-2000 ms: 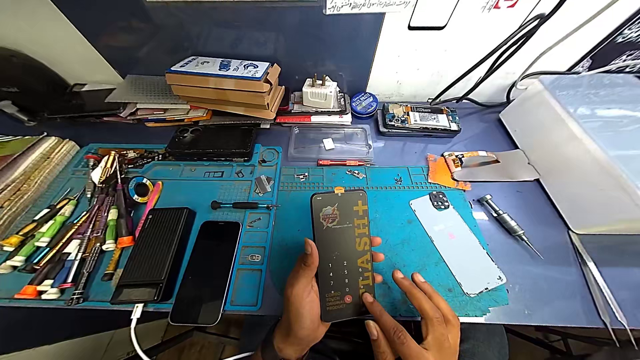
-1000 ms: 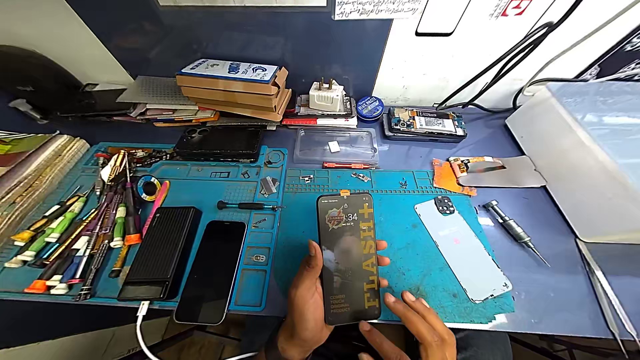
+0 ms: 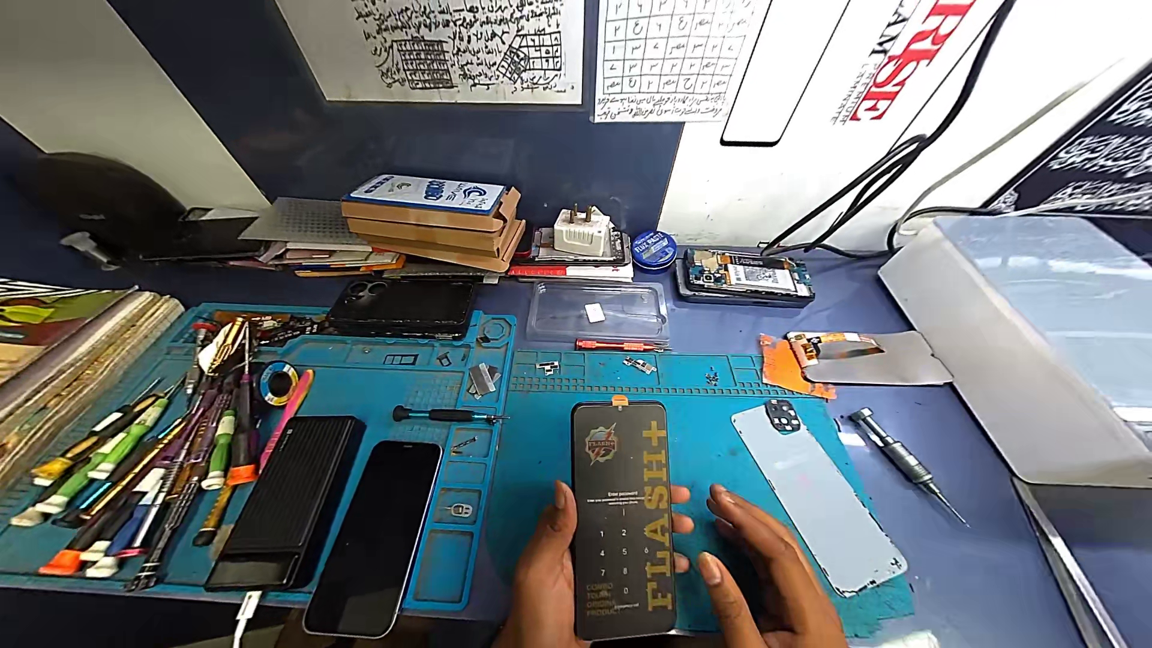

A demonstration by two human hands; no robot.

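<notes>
My left hand (image 3: 547, 576) holds a smartphone (image 3: 623, 522) upright over the blue repair mat (image 3: 531, 468), its thumb on the left edge and fingertips showing past the right edge. The phone's lit screen shows a number keypad beneath a printed protective film, with an orange tab at its top. To the right of it, my right hand (image 3: 765, 571) hovers with fingers apart, holding nothing. A light blue phone back cover (image 3: 819, 499) with a black camera block lies right of that hand. A black-screened phone (image 3: 376, 540) and a black power bank (image 3: 288, 504) lie to the left.
Screwdrivers (image 3: 171, 468) crowd the mat's left side. A blue screwdriver (image 3: 445, 415), a red screwdriver (image 3: 621, 346) and a clear plastic case (image 3: 597, 310) lie farther back. An opened phone (image 3: 747, 276) sits behind. At right are a metal screwdriver (image 3: 904, 459), tweezers (image 3: 1071, 562) and a translucent cover (image 3: 1017, 360).
The held phone's screen has gone from the keypad, to a clock display, and back to the keypad. My right hand has moved off the phone's lower edge to its right side.
</notes>
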